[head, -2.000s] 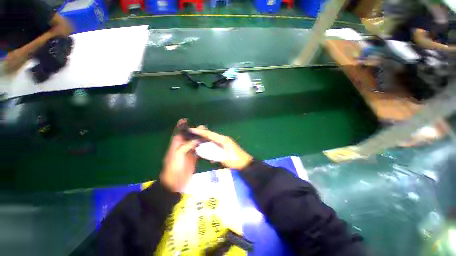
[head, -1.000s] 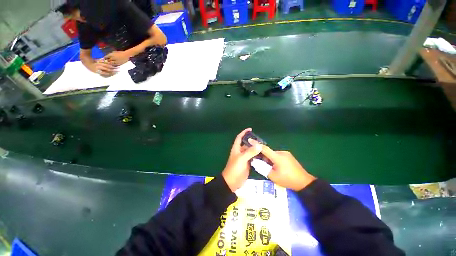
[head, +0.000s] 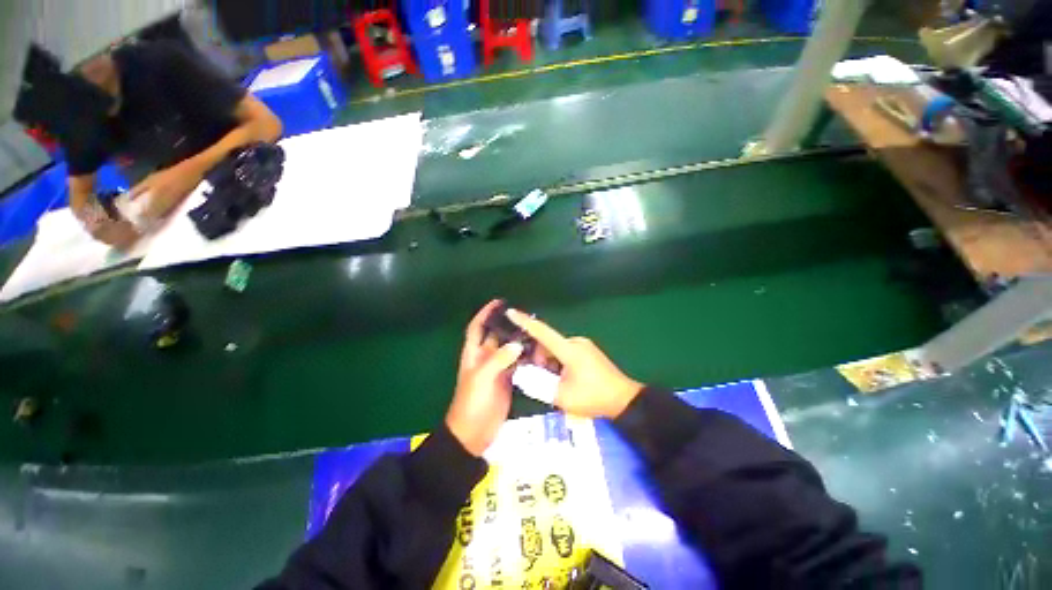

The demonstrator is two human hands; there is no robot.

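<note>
My left hand holds a small black housing above the near edge of the green belt. My right hand is against the housing, its fingers over the top and side. A white piece is held in my right hand, below the housing. The inside of the housing is hidden by my fingers. The blue and yellow printed sheet lies below my hands, with a black housing part at its near edge.
The green conveyor belt runs sideways beyond the sheet, carrying boards, a black cord and a light-blue piece. A coworker works opposite at a white sheet with a black heap. A wooden-topped station stands right.
The view has swung, so the coworker sits further left and the wooden station shows more. My hands still hold the housing and the white piece together. The loose items on the belt appear shifted left.
</note>
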